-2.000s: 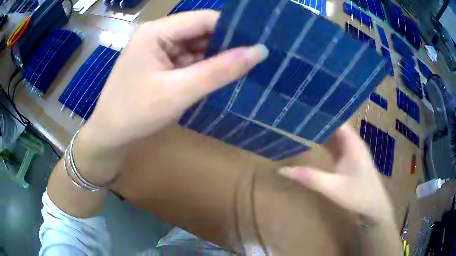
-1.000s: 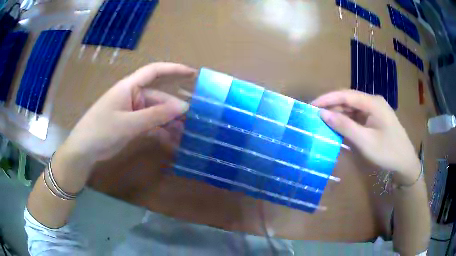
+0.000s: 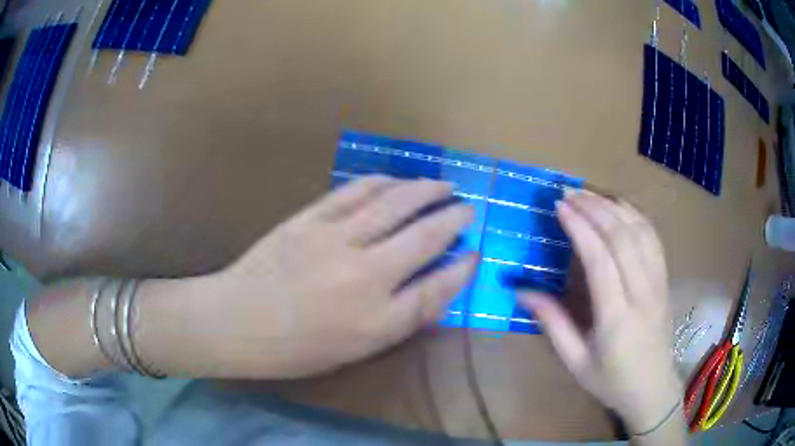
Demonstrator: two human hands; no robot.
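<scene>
A blue solar cell piece (image 3: 514, 183) with pale ribbon lines running across it lies on the brown table in front of me. My left hand (image 3: 375, 261) rests flat over its left and lower part, fingers pointing right, and hides much of it. My right hand (image 3: 601, 287) is at its right edge, fingertips on the upper right and thumb near the lower right, fingers apart. Both hands are somewhat blurred. Whether the right fingers pinch the edge cannot be told clearly.
Dark blue cells with ribbon ends lie at the upper left (image 3: 157, 24), far left (image 3: 35, 100) and right (image 3: 682, 118). Red and yellow scissors (image 3: 716, 383), ribbon offcuts (image 3: 689, 327) and a white bottle (image 3: 778, 232) are at the right. The brown tabletop (image 3: 261, 96) surrounds the piece.
The cell piece went from being held up and turned over to lying flat on the table. My left hand moved from its left edge onto its surface. The scissors came into view.
</scene>
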